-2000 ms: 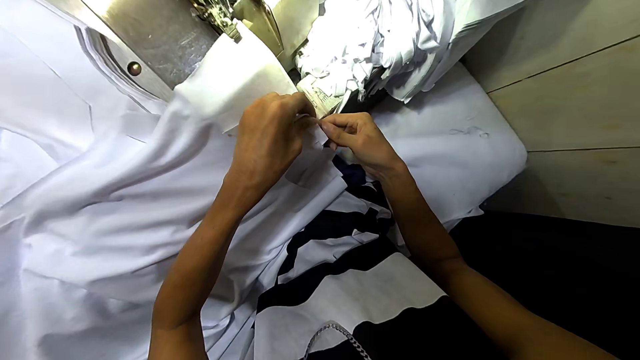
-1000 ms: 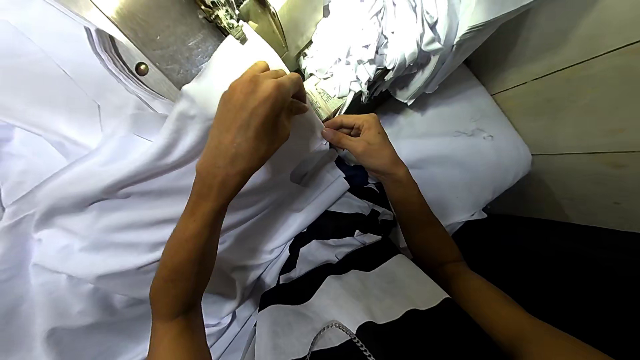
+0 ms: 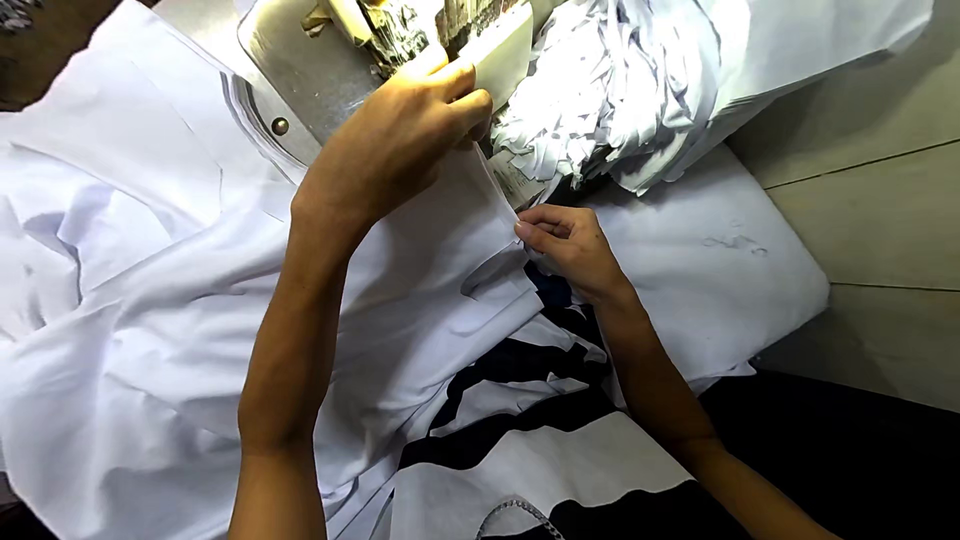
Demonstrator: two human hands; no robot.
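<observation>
White fabric is spread across the left and middle, its edge running between my two hands. My left hand is at the upper part of that edge, close to the needle area of a sewing machine; its fingertips are bent over the cloth and partly hidden. Lower on the same edge, my right hand pinches the fabric between thumb and fingers. The machine's metal plate lies left of my left hand.
A heap of white fabric strips sits right of the machine. Beyond my right hand is a white-covered padded surface, beside a tiled surface. Black-and-white striped cloth lies below, with a thin chain over it.
My left hand has moved up along the fabric edge toward the machine, away from my right hand, which stays pinching the edge. The hands were close together two seconds ago.
</observation>
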